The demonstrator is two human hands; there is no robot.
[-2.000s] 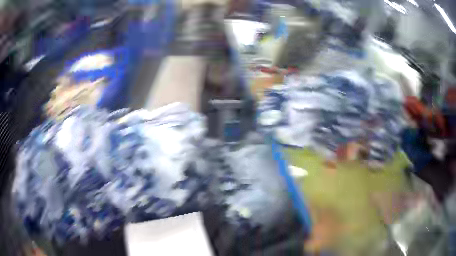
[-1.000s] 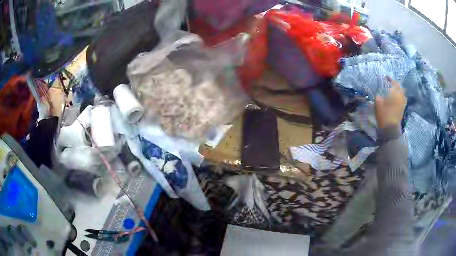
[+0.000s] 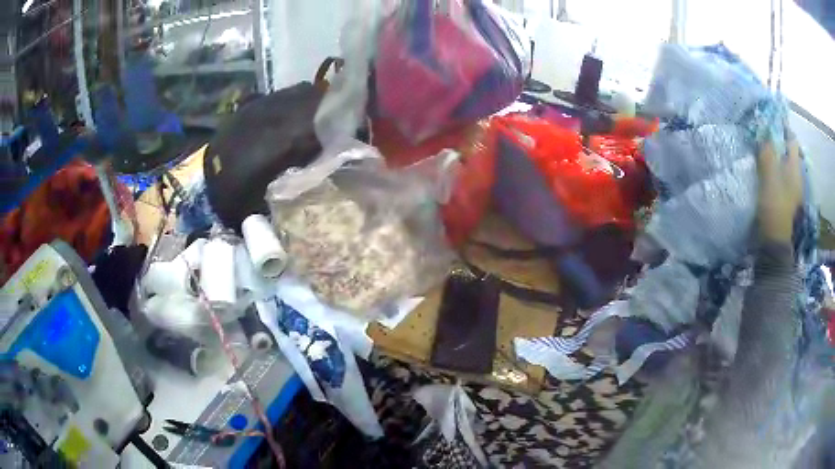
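Note:
A pile of pale blue smocked panels stands at the right, with fine crinkled rows. My right hand, bare with a grey striped sleeve, is at the pile's right side. It grips the upper panels and holds them raised; its fingertips are blurred against the cloth. A blue-white striped strip trails from the foot of the pile to the left. My left hand is not in view.
The sewing machine is at lower left, with white thread cones and snips near it. A clear bag of printed cloth, red fabric, a dark bag and brown cardboard lie behind.
The view has swung from floral heaps to this table, then tilted up. Since one second ago, my right hand and the smocked panels have risen relative to the red fabric.

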